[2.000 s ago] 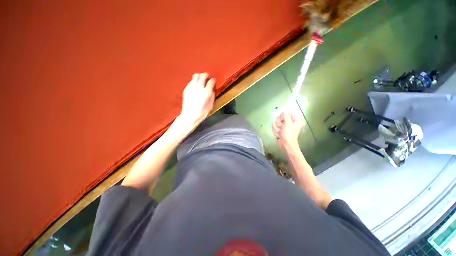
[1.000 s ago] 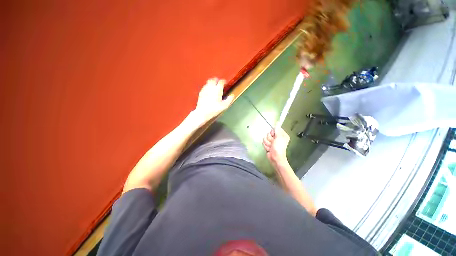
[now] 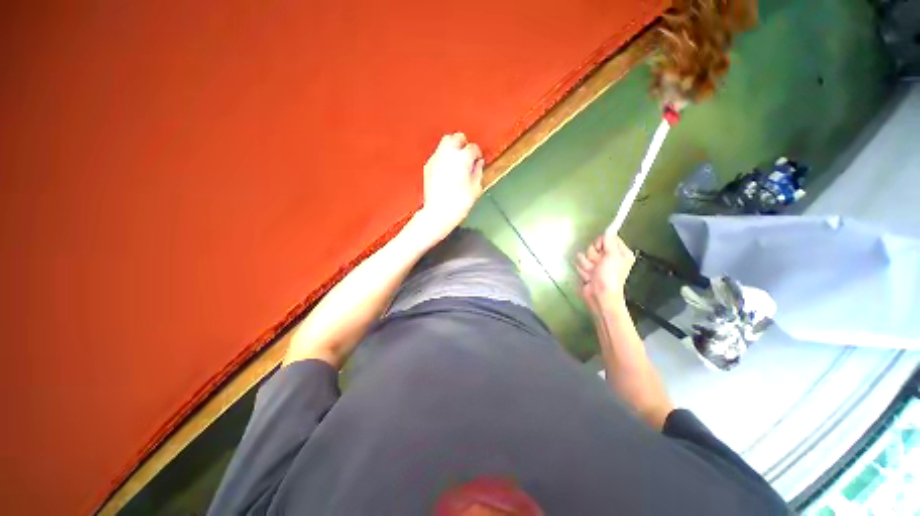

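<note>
The orange-red fabric lay covers the table, its thick layered edge running diagonally along the wooden table rim. My left hand is at this edge with its fingers bent on the cloth; whether it pinches the cloth cannot be told. My right hand is closed around the whitish handle of the feather duster. The duster points up and away, its red collar and brown-gold feathers over the floor beside the table edge, the feathers near the rim at the top.
The green floor lies right of the table. A stand with dark legs and a white and grey bundle is at the right, beside a large pale sheet. A dark and blue bundle lies behind them. My grey-clothed body is against the table.
Since the earlier frames my left hand has moved along the cloth edge towards the upper right. The duster swung off the table edge over the floor, then moved slightly right and up.
</note>
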